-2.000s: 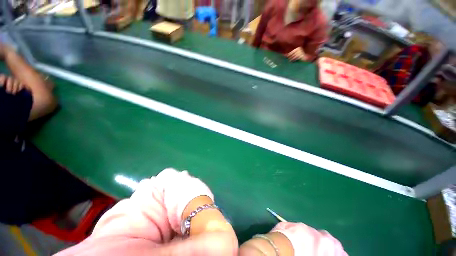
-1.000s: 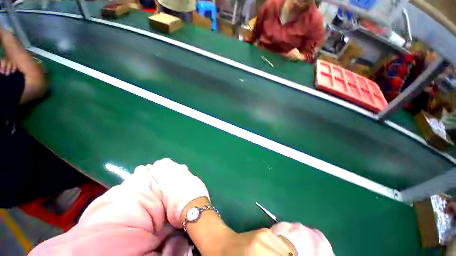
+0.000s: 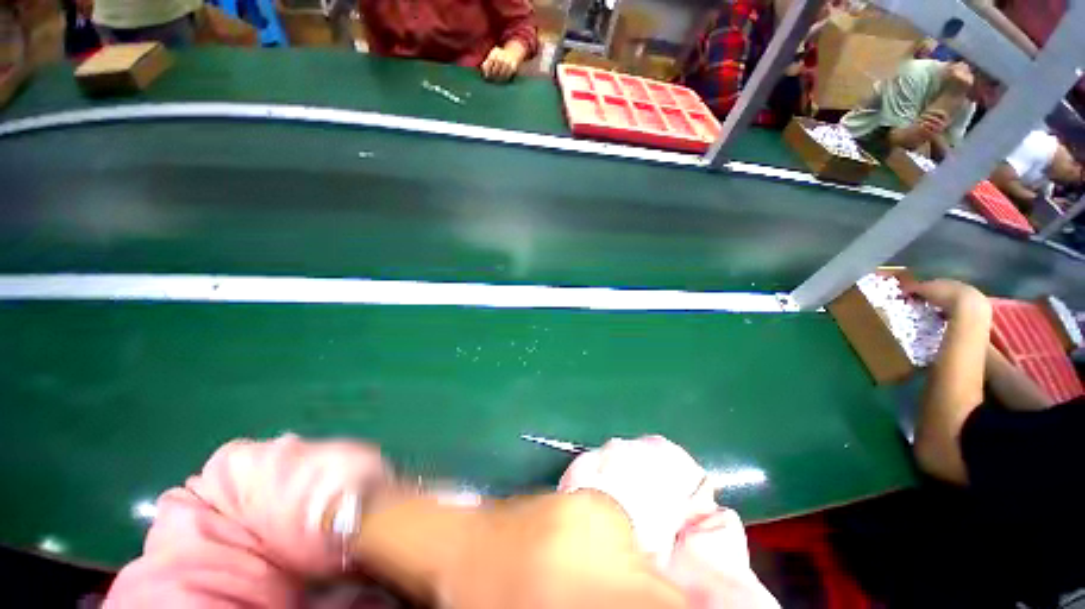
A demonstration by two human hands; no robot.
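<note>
My left hand [image 3: 553, 553] is blurred near the bottom edge and reaches across toward my right sleeve [image 3: 654, 500]. A silvery band shows at the left wrist, below the fluffy pink left sleeve [image 3: 268, 506]. The left fingers cannot be made out. My right hand cannot be told apart from the left; it seems hidden by it. A thin pointed tool, perhaps tweezers [image 3: 553, 444], lies on the green workbench [image 3: 393, 381], its right end against my right sleeve. Neither hand shows a held object.
White rails [image 3: 476, 293] edge the conveyor belt [image 3: 416, 226]. A grey post [image 3: 892, 238] slants over the line at right. A neighbour's hand is in a box of small white parts [image 3: 886, 333]. Across the belt are a red tray [image 3: 637, 110], a person in dark red and a cardboard box [image 3: 121, 68].
The view has turned right, bringing in the right neighbour's arms and more boxes, while the left neighbour has left the picture. The tool still lies on the bench. My arms stay crossed, now blurred.
</note>
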